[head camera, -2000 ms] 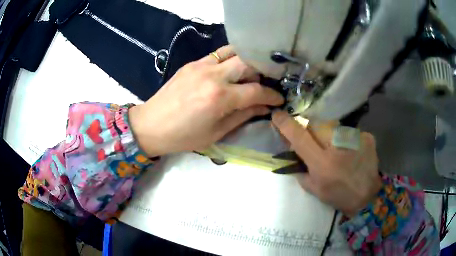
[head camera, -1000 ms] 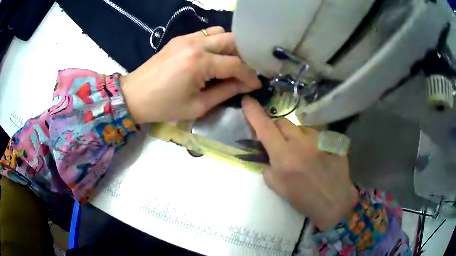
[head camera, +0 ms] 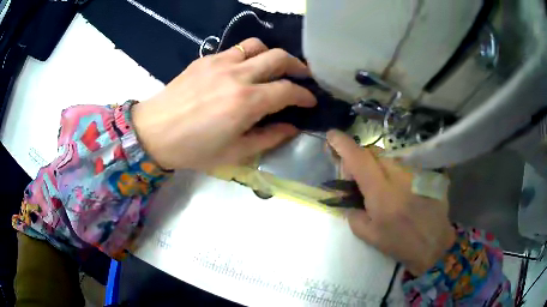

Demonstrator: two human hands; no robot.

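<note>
A dark panel lies from the upper left to the presser foot. It carries a straight metal zipper, a ring zipper pull and a curved zipper. My left hand grips the dark cloth left of the foot, thumb below and fingers above. My right hand is closed around dark thread snips, blades pointing left. Its index fingertip is at the cloth's lower edge, below left of the foot. The cloth under my left palm is hidden.
The sewing machine head fills the upper right. The steel bed has yellow tape along its front edge. A printed ruler marks the white table. A blue strip shows at lower left.
The view has shifted. Against the needle, my left hand has moved away to the left, with more dark cloth showing between its fingertips and the foot. My right hand still holds the snips.
</note>
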